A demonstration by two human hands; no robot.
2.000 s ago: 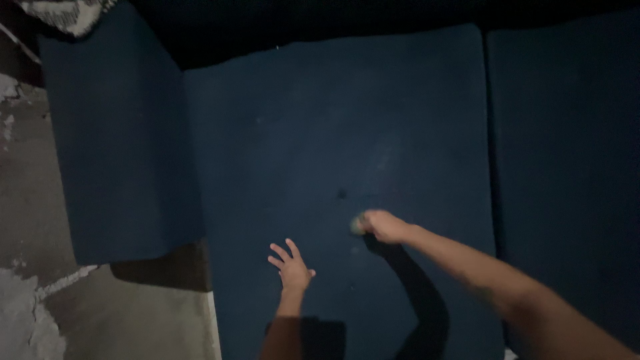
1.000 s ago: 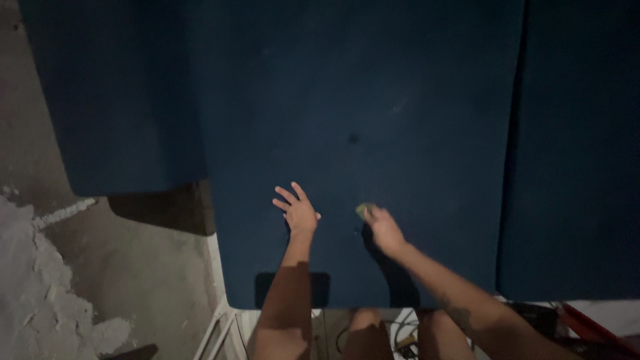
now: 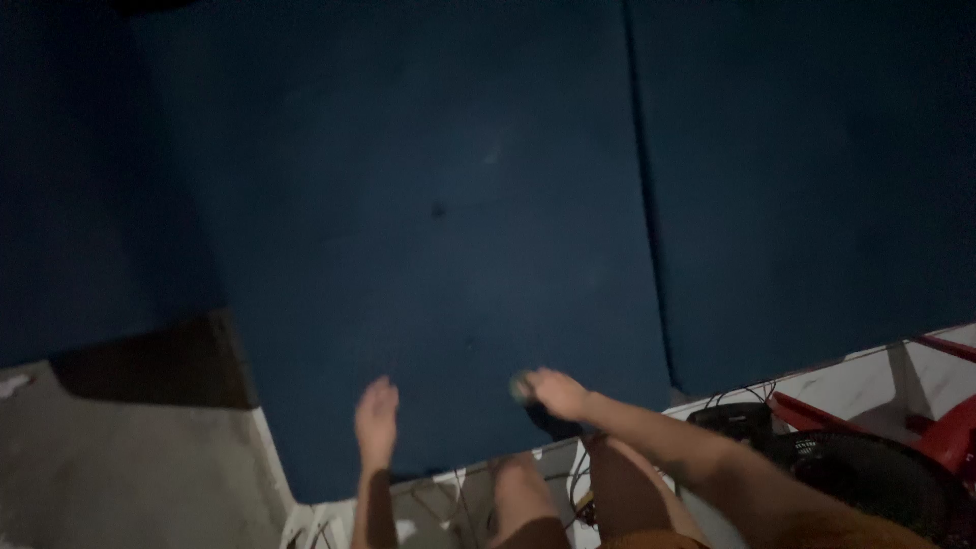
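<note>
A dark blue fabric cushion (image 3: pixel 457 282) of a sofa spreads below my hands, with a small dark spot near its middle. My right hand (image 3: pixel 558 393) grips a small greenish object (image 3: pixel 522 387), perhaps a brush or sponge, against the cushion near its front edge. To the left, my left hand (image 3: pixel 377 415) is just over or on the cushion, holding nothing, its fingers blurred. Whether its palm touches the fabric cannot be told.
A second blue cushion (image 3: pixel 808 191) adjoins on the right across a dark seam. A blue armrest (image 3: pixel 84 229) is at the left. Bare legs (image 3: pixel 526 496) stand at the front edge. At lower right are a round black object (image 3: pixel 862 473), cables and a red plastic piece of furniture (image 3: pixel 953 435).
My right hand has moved toward the cushion's front edge, still gripping the greenish object. My left hand has also come nearer that edge. The view has tilted downward.
</note>
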